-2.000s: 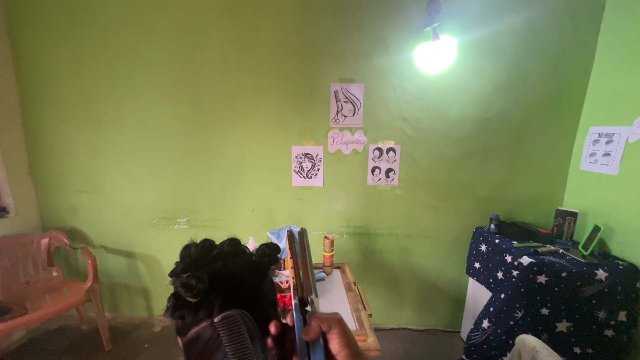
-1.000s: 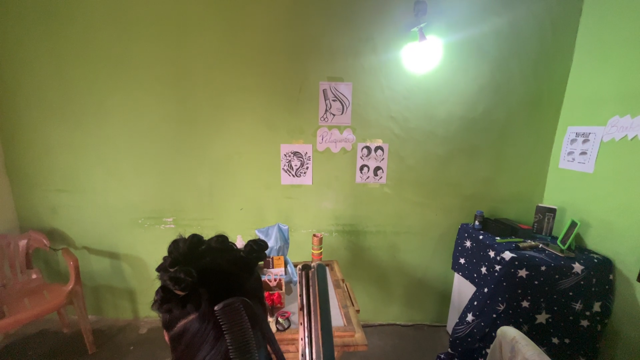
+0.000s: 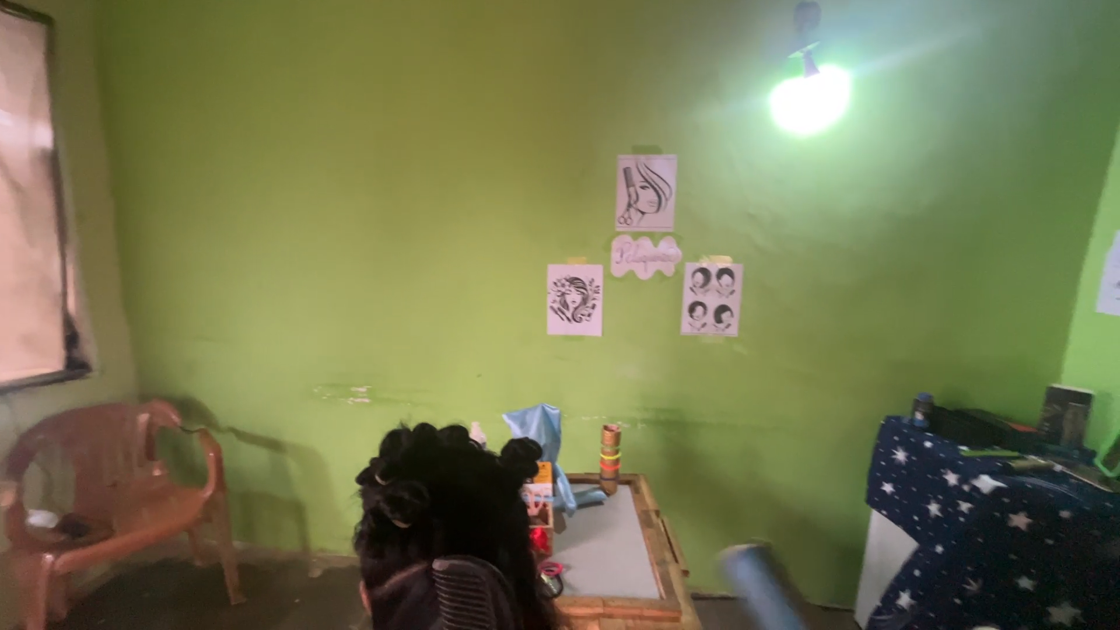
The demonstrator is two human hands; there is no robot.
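Observation:
A person's head with dark hair, part of it wound in several small knots, is at the bottom centre, seen from behind. A black comb lies against the lower hair. To the right, a blurred blue hair straightener juts up from the bottom edge. Neither my left hand nor my right hand shows, so what holds the straightener is hidden.
A wood-framed table bears a blue plastic bag, a roll with coloured bands and small items. A plastic armchair is at left; a star-patterned cloth covers a stand at right.
The straightener has moved right, away from the hair. The hand that gripped it two seconds ago is out of view. The view has turned left.

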